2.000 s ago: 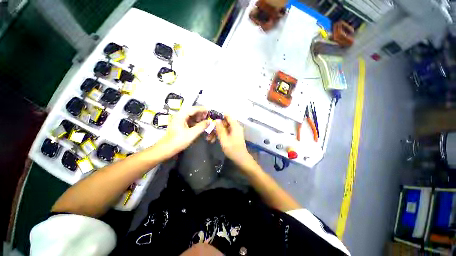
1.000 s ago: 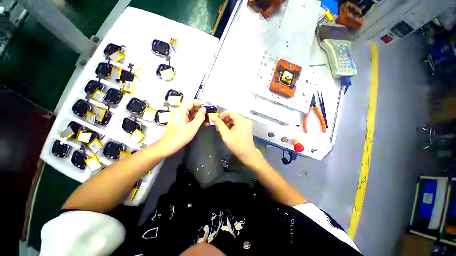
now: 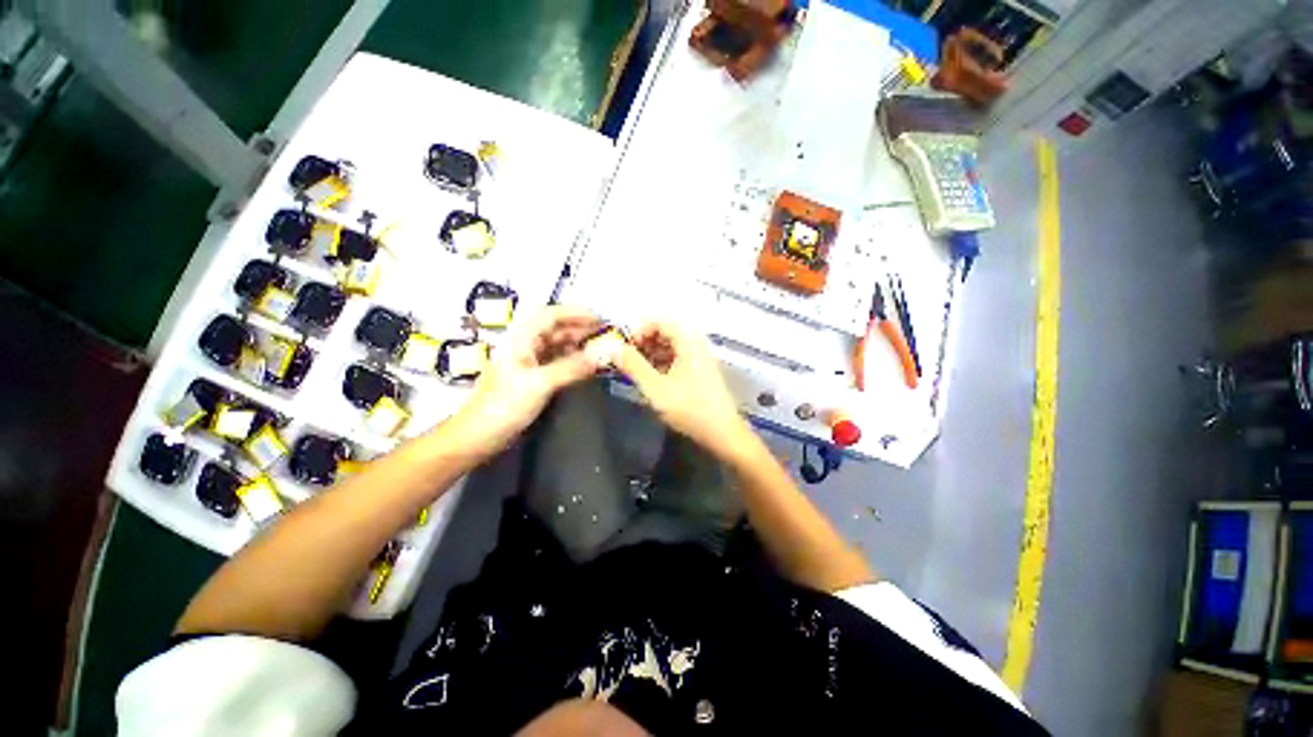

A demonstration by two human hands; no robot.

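Note:
My left hand (image 3: 527,377) and my right hand (image 3: 686,377) meet in front of my body, at the near edge of the press bed. Between their fingertips they hold one small unit (image 3: 606,347); a pale battery face shows, and the fingers hide most of the rest. At the left, a white blister tray (image 3: 540,137) holds several black watch bodies (image 3: 385,330) with silver-white, yellow-edged batteries beside them. At the right, an orange-brown fixture (image 3: 796,268) stands on a pale metal plate, with a unit seated in its centre.
Orange-handled pliers (image 3: 883,346) and a thin dark tool (image 3: 903,310) lie right of the fixture. A red button (image 3: 845,432) is on the bed's front edge. A pale keyed device (image 3: 952,183) stands at the right rear. More orange-brown blocks (image 3: 742,35) stand at the back.
The hands stay together on the unit; its dark body, seen a second ago, is now mostly covered by fingers, with the pale face showing. The whole view has shifted slightly.

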